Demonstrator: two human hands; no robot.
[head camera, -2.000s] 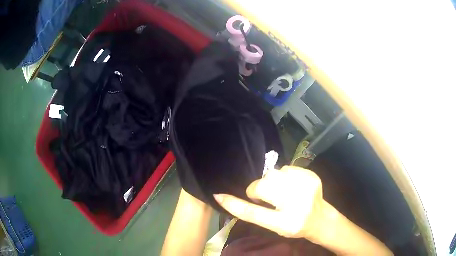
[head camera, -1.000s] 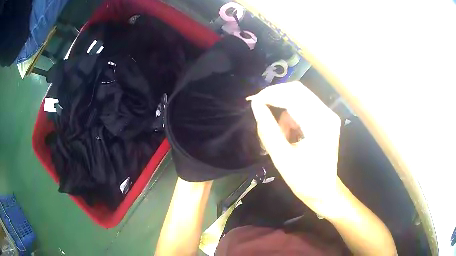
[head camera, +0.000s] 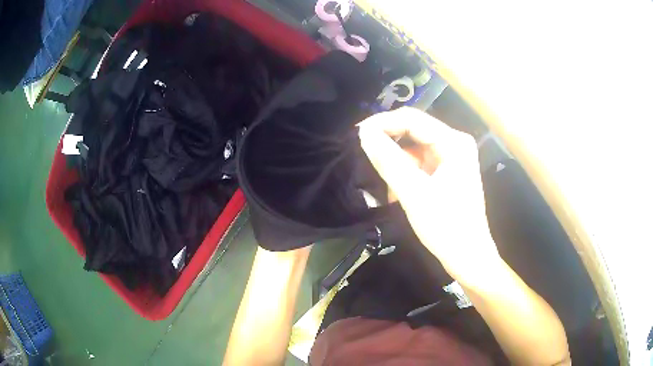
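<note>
A black garment piece (head camera: 308, 164) is held up in front of me, its rounded open edge facing left. My left forearm (head camera: 271, 307) comes up from below to the garment's lower edge; the left hand itself is hidden by the cloth. My right hand (head camera: 437, 179) pinches the fabric between thumb and finger on the garment's right side, and folds run towards the fingertips. A small white label (head camera: 369, 199) shows on the dark cloth just left of my right hand.
A red bin (head camera: 154, 307) full of dark garments (head camera: 157, 164) stands at left on green floor (head camera: 122, 336). Pink tape rolls (head camera: 352, 47) and a white roll (head camera: 397, 93) are beyond the garment. The table edge (head camera: 544, 179) curves down the right. A blue basket (head camera: 25, 314) is lower left.
My right hand has moved up from the garment's lower right to pinch its right side. The garment's lower edge has risen and its opening has turned more into view.
</note>
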